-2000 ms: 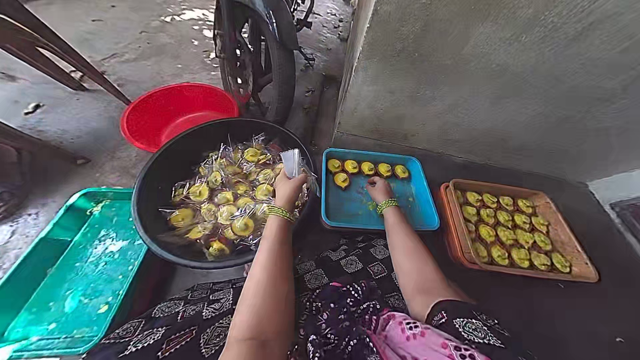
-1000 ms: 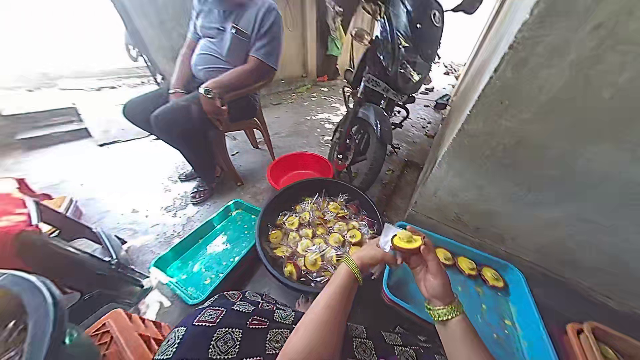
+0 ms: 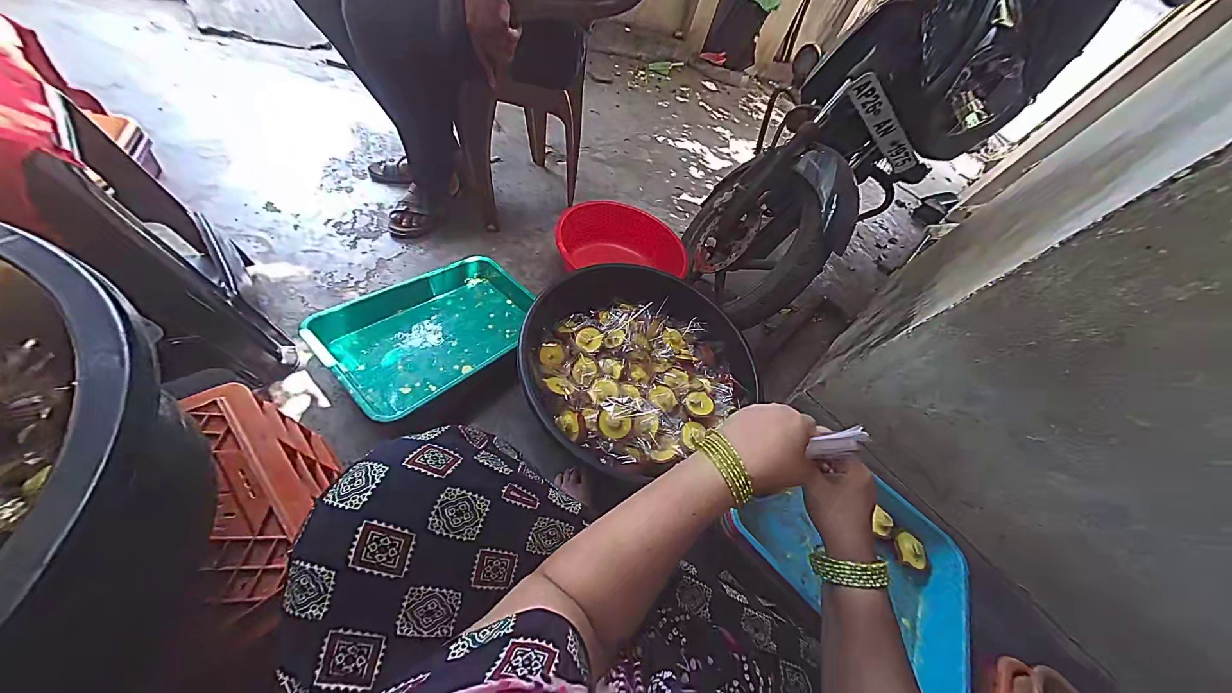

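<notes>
My left hand point(image 3: 775, 450) holds a stack of thin clear plastic wrappers point(image 3: 837, 443) above the near right rim of a black tub point(image 3: 534, 385). My right hand point(image 3: 839, 491) meets it from below, its fingers against the wrappers; whether a yellow piece is between them is hidden. Many yellow-topped round pieces wrapped in clear plastic point(image 3: 616, 423) fill the tub. Beneath my right hand lies a blue tray point(image 3: 948, 587), where a few unwrapped yellow-topped pieces point(image 3: 910, 550) show near its right side.
A green tray point(image 3: 414, 385) and a red basin point(image 3: 621, 236) stand beyond the tub. A motorcycle point(image 3: 818, 192) is behind them, a wall point(image 3: 1059, 385) on the right. A seated person's legs point(image 3: 414, 96) show at the top. At left are an orange crate point(image 3: 250, 481) and a large dark container point(image 3: 125, 433).
My right hand has left the blue tray, where it was two seconds ago, and joined my left hand. The yellow piece seen between them one second ago is now hidden. The view has swung left.
</notes>
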